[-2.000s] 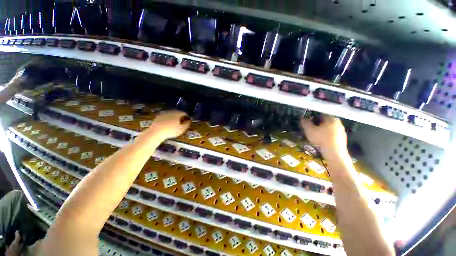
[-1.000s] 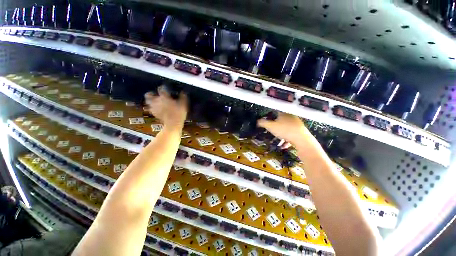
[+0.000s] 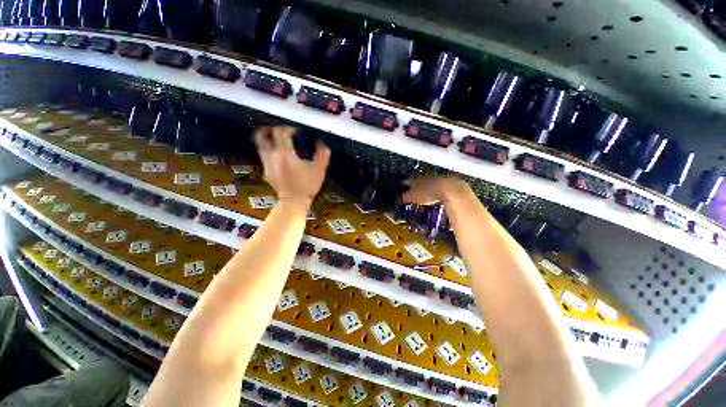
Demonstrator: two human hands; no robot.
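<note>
My left hand [image 3: 293, 163] reaches under the top shelf edge with its fingers spread around a dark block that looks like a power adapter [image 3: 306, 143]; a firm grip is not clear. My right hand [image 3: 434, 191] is to the right of it, over the same yellow rack shelf [image 3: 362, 216], fingers bent around something dark. Black cords or adapters hang near that hand, blurred. White diamond-set sockets [image 3: 341, 226] show on the shelf in front of both hands.
The upper shelf edge [image 3: 342, 127] with its row of connection modules crosses above my hands and carries black adapters [image 3: 450, 79]. More socket shelves lie below. A perforated side panel [image 3: 673, 286] is at the right. A person's clothed leg [image 3: 72, 389] shows at lower left.
My left hand has moved slightly right along the shelf, its fingers now around a dark block. My right hand stays near the same place, turned palm down. The view has shifted slightly.
</note>
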